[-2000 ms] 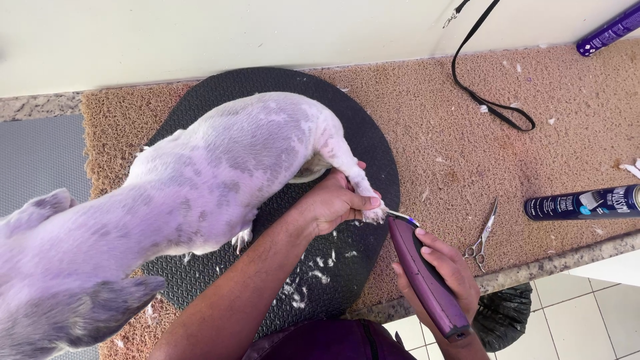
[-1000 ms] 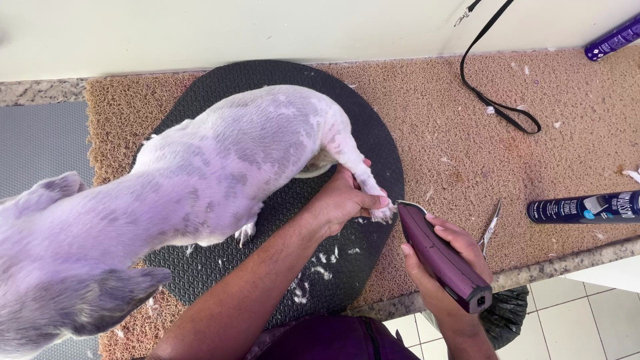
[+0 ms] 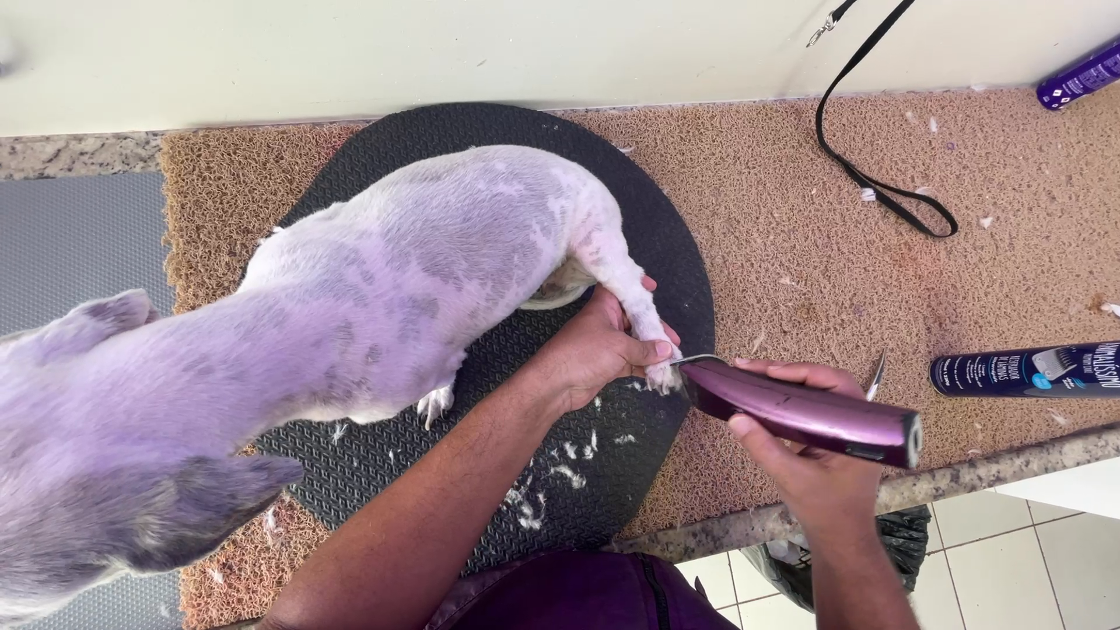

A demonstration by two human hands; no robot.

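A short-haired white and grey dog (image 3: pixel 420 236) stands on a black textured rubber mat (image 3: pixel 674 254), its head toward the lower left. My left hand (image 3: pixel 604 350) grips the lower part of one hind leg (image 3: pixel 637 302), its thumb just above the paw (image 3: pixel 662 376). In my right hand (image 3: pixel 814 437) is a purple cordless hair clipper (image 3: pixel 787 411), whose blade end meets the leg beside my left thumb. Cut white hair (image 3: pixel 525 503) lies on the black mat. The scissors (image 3: pixel 876 376) are mostly hidden behind my right hand and the clipper.
A brown looped mat (image 3: pixel 787 289) covers the granite counter (image 3: pixel 1041 457). A dark blue spray can (image 3: pixel 1024 372) lies at right, a purple can (image 3: pixel 1081 74) at the upper right. A black lead (image 3: pixel 840 157) hangs by the wall. A black-lined bin (image 3: pixel 901 542) stands below the counter.
The clipper was a little off the paw one second ago and now touches the leg, its body turned closer to level. My left hand keeps its hold on the leg.
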